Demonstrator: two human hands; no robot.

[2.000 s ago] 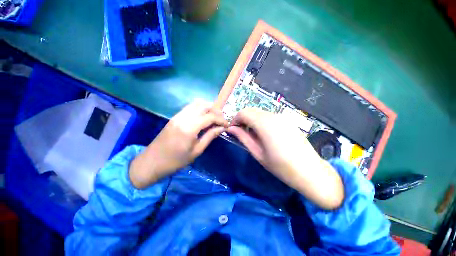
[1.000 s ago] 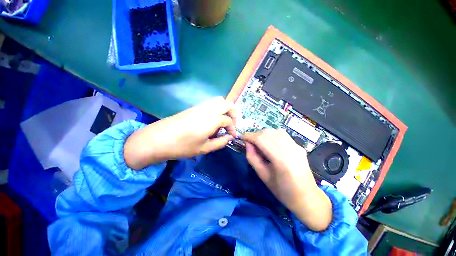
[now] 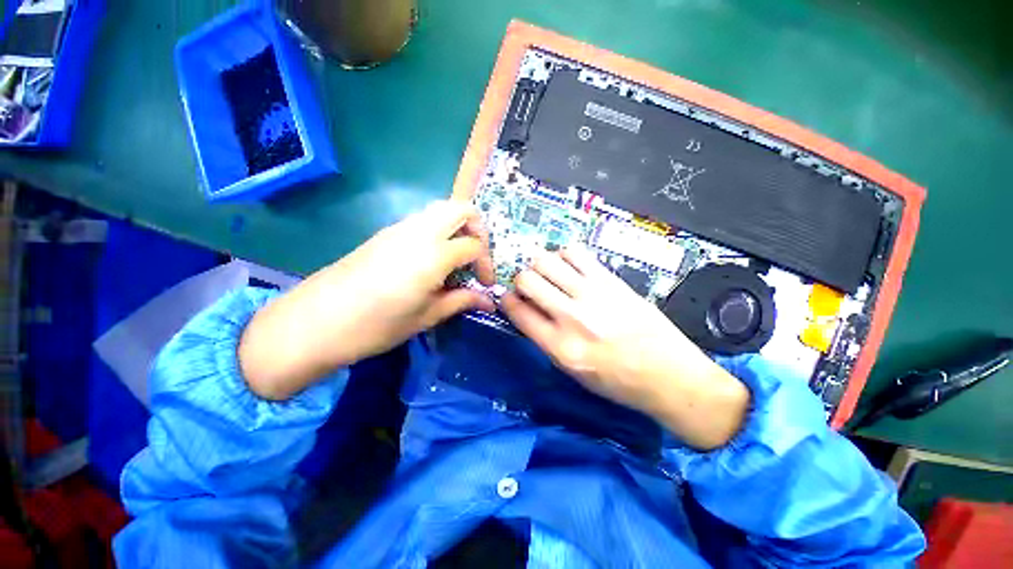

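Note:
An open laptop base with a long black battery pack (image 3: 711,183), a green motherboard (image 3: 533,219) and a round black cooling fan (image 3: 722,309) lies on an orange-red foam tray (image 3: 905,239). A dark display panel (image 3: 533,372) hangs over the bench edge by my lap. My left hand (image 3: 428,267) and my right hand (image 3: 589,322) are at the board-side corner by the hinge edge, fingertips close together. The left thumb and fingers are curled around something too small to make out. The right fingers are bent over the board's edge; whether they hold anything is hidden.
A blue screw box (image 3: 317,139) with dark bits stands on the green bench (image 3: 411,122), beside a brown cylinder (image 3: 361,28). A blue parts bin (image 3: 67,83) is at the upper left. A black electric screwdriver (image 3: 944,378) lies right of the tray. A blue crate (image 3: 144,289) holds white sheets below.
The view has shifted, so the laptop and screw box sit differently in the picture. My hands stay at the same corner; the right fingers now spread flatter over the board's edge.

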